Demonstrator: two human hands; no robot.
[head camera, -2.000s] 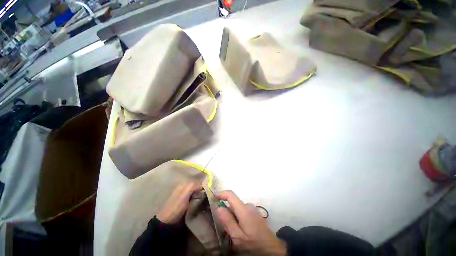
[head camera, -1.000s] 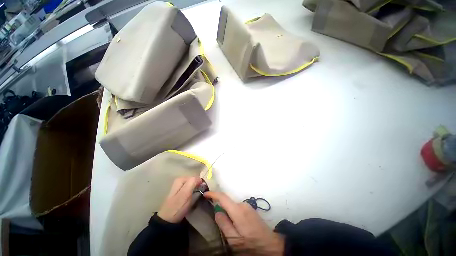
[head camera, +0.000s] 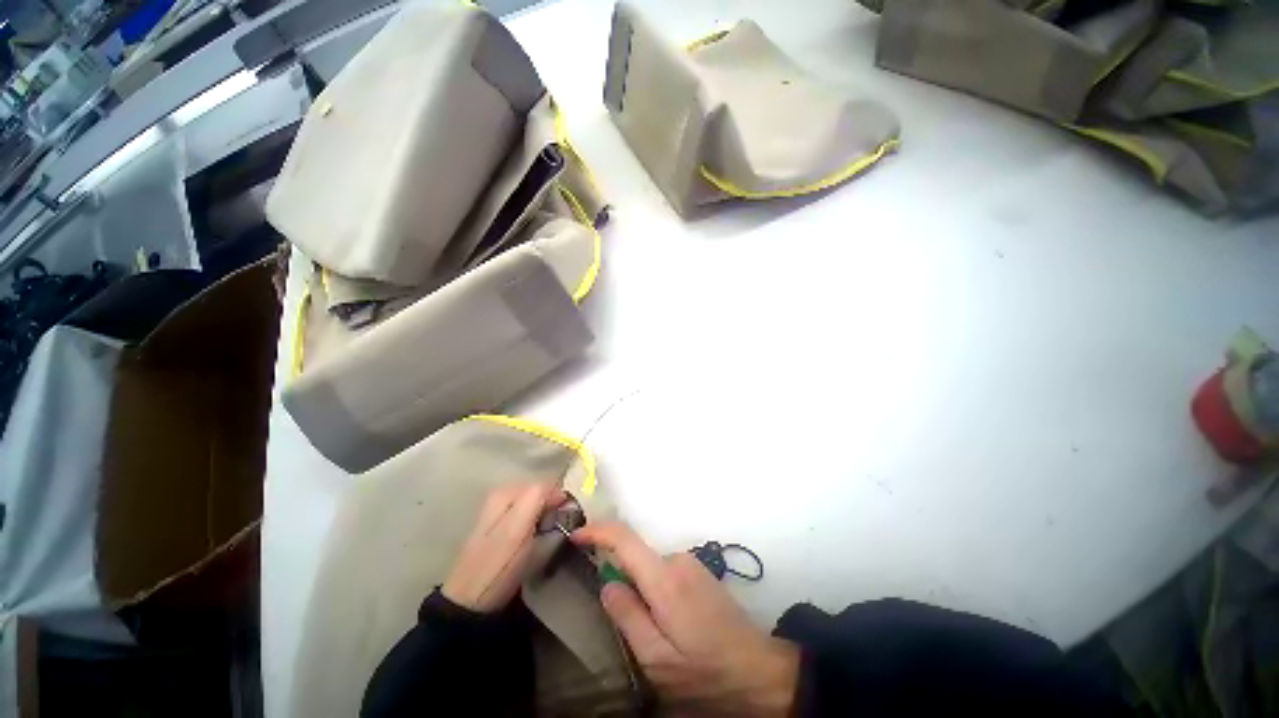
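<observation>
A beige fabric cover (head camera: 407, 526) with yellow edging lies at the near left of the table, its corner under both hands. My left hand (head camera: 498, 544) pinches the corner, where a small dark part (head camera: 564, 516) shows at the fingertips. My right hand (head camera: 680, 617) grips a small tool with a green handle (head camera: 612, 574); its thin metal shaft points at the dark part. A thin thread (head camera: 606, 410) curves up from the corner. A bundle of dark cord (head camera: 729, 561) lies on the table just right of my right hand.
Folded beige covers (head camera: 407, 154) stand at the left of the white table (head camera: 898, 337). Another cover (head camera: 786, 119) is at the back middle, and a crumpled pile (head camera: 1038, 63) at the back right. A red item (head camera: 1229, 411) is at the right edge. An open cardboard box (head camera: 190, 421) stands left.
Since the earliest frame, my hands have brought the tool's metal shaft against the dark part at the corner. The dark cord bundle now shows more fully. The view has shifted slightly.
</observation>
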